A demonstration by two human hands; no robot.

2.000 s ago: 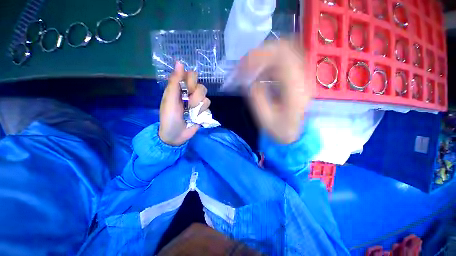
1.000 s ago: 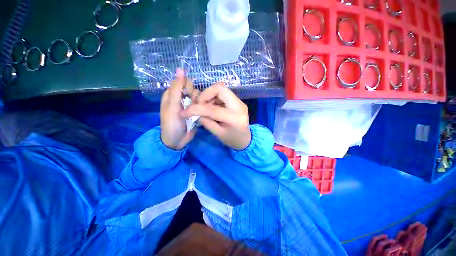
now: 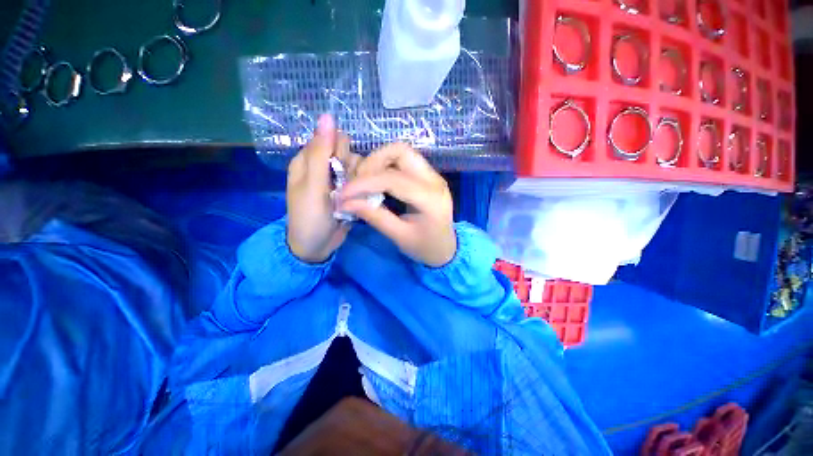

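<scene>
My left hand (image 3: 314,196) holds a small shiny metal ring (image 3: 337,166) in front of my lap, at the bench edge. The ring is mostly hidden by the fingers. My right hand (image 3: 406,203) is against it, its thumb and fingers pinching a crumpled white wiping cloth (image 3: 371,201) at the ring. Other silver rings (image 3: 110,71) lie in a curved row on the green bench (image 3: 178,116) at the left. The red compartment tray (image 3: 535,89) at the right holds more rings in its pockets.
A white squat bottle (image 3: 414,58) stands on a clear plastic bag (image 3: 299,98) at the bench edge. A gridded strip (image 3: 22,40) lies far left. A pale plastic liner (image 3: 579,227) hangs below the tray, above a small red tray (image 3: 566,307). A person's blue sleeve (image 3: 80,347) is at the left.
My right hand has come from beside the red tray to my left hand and now works there with the cloth. The bottle, blurred behind the hand at first, shows clearly. The camera view has shifted slightly.
</scene>
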